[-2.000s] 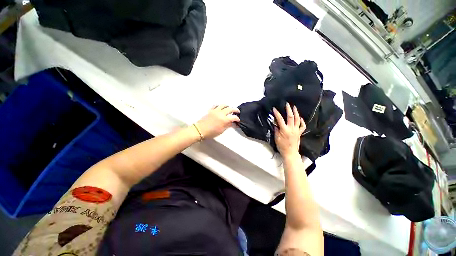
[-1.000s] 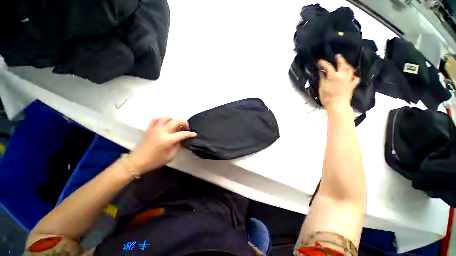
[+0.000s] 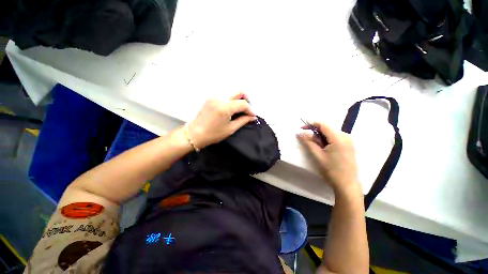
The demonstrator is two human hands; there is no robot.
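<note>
My left hand (image 3: 222,120) pinches the upper edge of a small black fabric pouch piece (image 3: 254,147), which hangs over the table's near edge above my lap. A small pale glint shows at the pinched edge. My right hand (image 3: 326,144) is just right of the piece, apart from it, and holds a small dark tool (image 3: 319,135), perhaps thread snips, with its thin tip pointing up and left. Most of the tool is hidden by the fingers.
A white table (image 3: 257,48) bears loose threads. A heap of black zippered pieces (image 3: 412,37) lies upper right, a larger black stack (image 3: 91,24) upper left. A black strap (image 3: 397,139) curls right of my right hand. A black pouch (image 3: 480,134) is at the right edge; a blue bin (image 3: 80,144) stands lower left.
My right hand has left the heap and now holds the small tool near the piece. My left hand has brought the piece to the table's near edge. The strap now shows on the right.
</note>
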